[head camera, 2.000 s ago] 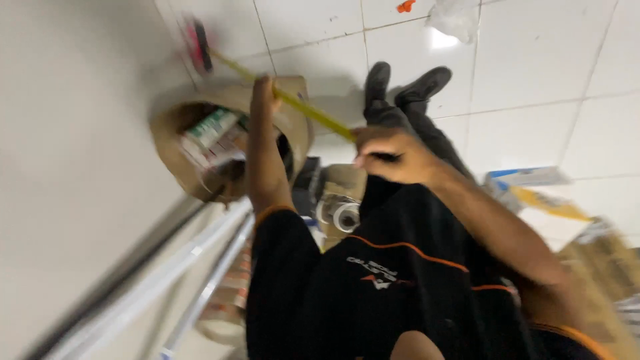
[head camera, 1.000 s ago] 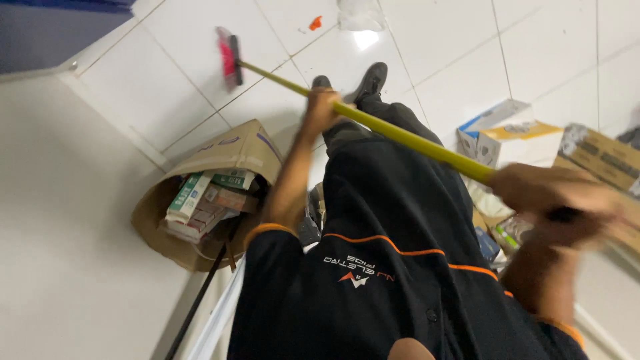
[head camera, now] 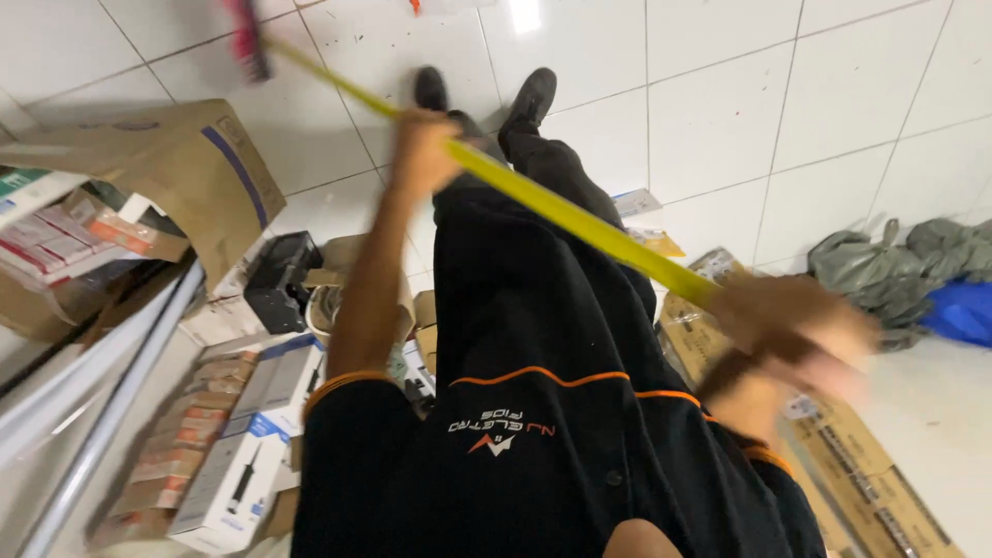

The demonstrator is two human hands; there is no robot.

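Observation:
A broom with a yellow handle (head camera: pixel 566 217) runs slantwise across the front of my body. Its blurred pink-bristled head (head camera: pixel 246 43) is at the upper left, over the white tiled floor. My left hand (head camera: pixel 425 151) is wrapped around the middle of the handle, above my legs. At the handle's near end, on the right, my right hand (head camera: pixel 790 333) grips it and is blurred; its fingers are hard to make out. A small orange scrap (head camera: pixel 416 6) lies on the tiles at the top edge, with dark specks nearby.
At left stands an open cardboard box (head camera: pixel 232 170) full of cartons, with metal tubes (head camera: pixel 116 418) beside it. Below are a black case (head camera: pixel 283 279) and white boxes (head camera: pixel 240 465). Long cardboard cartons (head camera: pixel 868 473) and grey plastic bags (head camera: pixel 876 263) are at right. My shoes (head camera: pixel 531 97) are at top.
The view has shifted, bringing plastic bags at right and more boxes at left into sight. Both hands stay on the broom handle, which has swung about between frames.

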